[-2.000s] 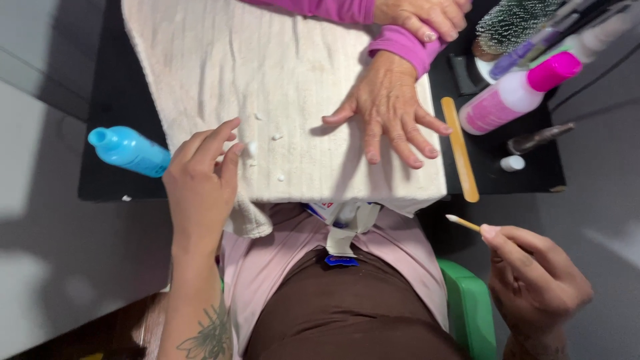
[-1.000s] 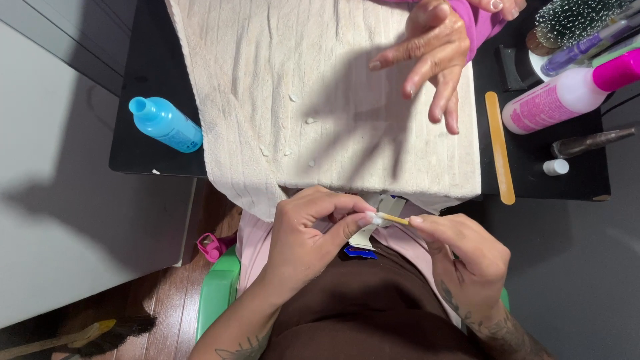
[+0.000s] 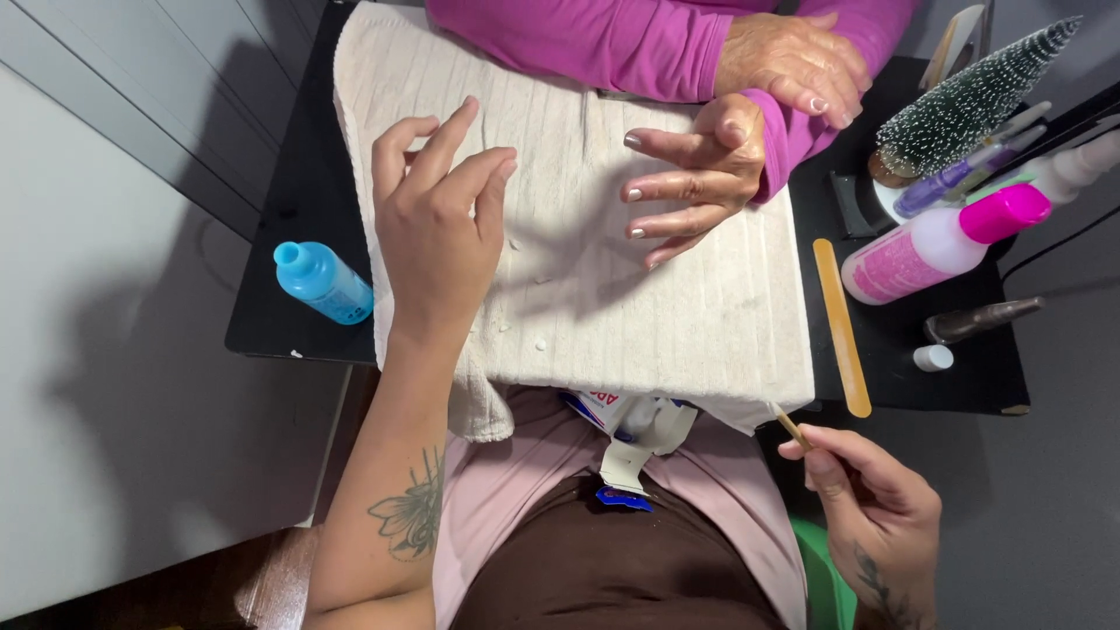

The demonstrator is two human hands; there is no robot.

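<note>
My right hand [image 3: 862,499] holds a thin wooden stick [image 3: 791,427] with a white, cotton-like tip, beside the near right corner of a cream towel [image 3: 665,332]. Over the towel's left part is my left hand [image 3: 442,210], fingers bent and apart, with nothing visible in it. The other person's hand [image 3: 696,179], with light-painted nails, is lifted above the towel. Their second hand [image 3: 792,66] rests on the opposite forearm, in a magenta sleeve [image 3: 586,39]. Small white bits lie on the towel, one cotton piece [image 3: 541,344] near its front edge.
A blue bottle [image 3: 324,282] stands at the left. On the right are an orange nail file [image 3: 842,328], a pink-capped bottle [image 3: 945,245], a dark nail polish bottle [image 3: 984,320], a white cap [image 3: 933,357] and a small artificial tree [image 3: 976,101]. An opened cotton package [image 3: 643,420] lies at my lap.
My hands, together at the stick's tip one second ago, are now apart. The left has moved up over the towel; the right has moved right with the stick.
</note>
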